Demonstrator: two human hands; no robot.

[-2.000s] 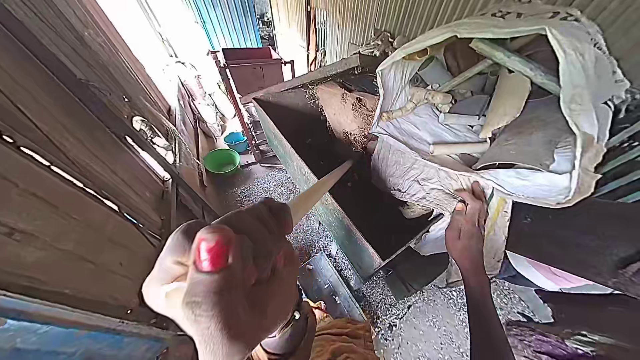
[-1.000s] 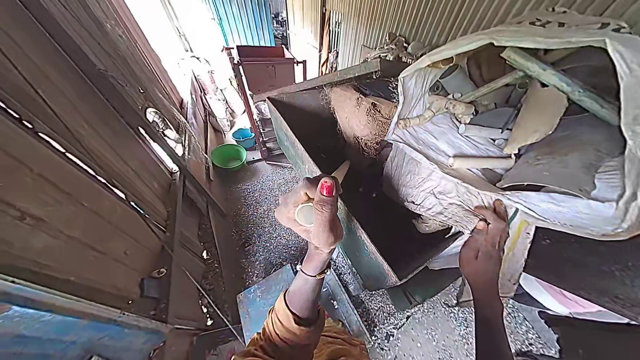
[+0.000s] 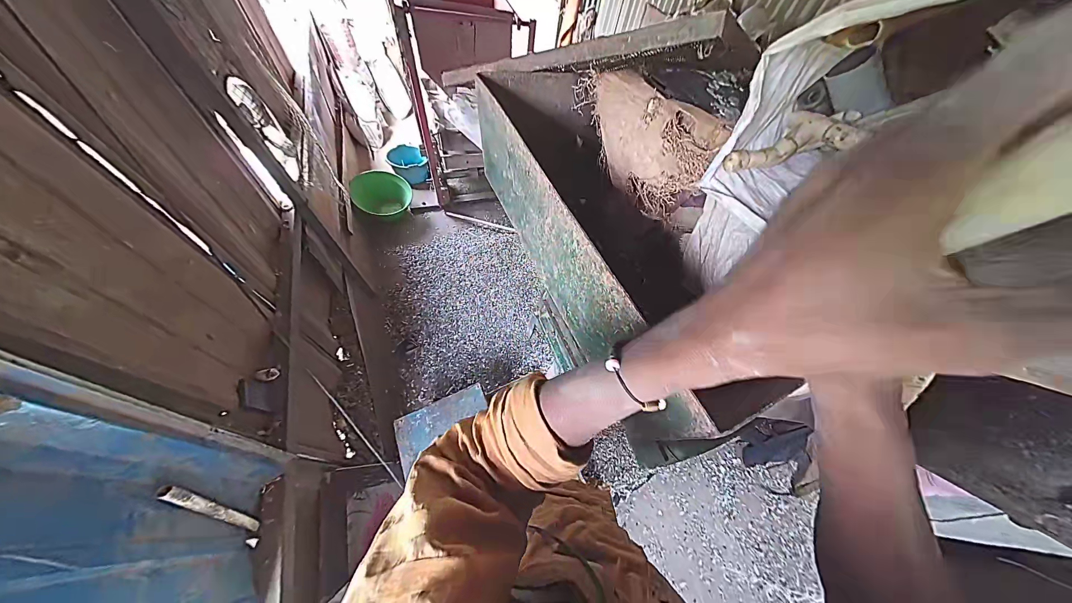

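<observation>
My left hand [image 3: 863, 260], large and blurred, reaches rightward over the mouth of a white woven sack [image 3: 745, 201]; whether it grips anything cannot be made out. A dark corded bracelet is on its wrist, below an orange-brown sleeve. My right forearm [image 3: 871, 486] rises from the lower right and passes beneath the left hand, which covers the right hand. A knobbly pale piece [image 3: 796, 142] and a light tube-like piece [image 3: 858, 79] show in the sack. The sack leans over a green metal box [image 3: 544, 209] that holds a brown fibrous sack [image 3: 645, 126].
A green basin [image 3: 381, 194] and a blue bucket [image 3: 408, 164] stand on the gravelly floor beyond. Wooden plank wall [image 3: 126, 209] runs along the left, with a blue panel [image 3: 109, 502] at lower left. A flat blue-grey sheet [image 3: 435, 419] lies beside my sleeve.
My left hand has swung rightward from in front of the green box, crossing over my right forearm. The pale, tapering stick it held earlier is no longer visible. The view has shifted closer to the box.
</observation>
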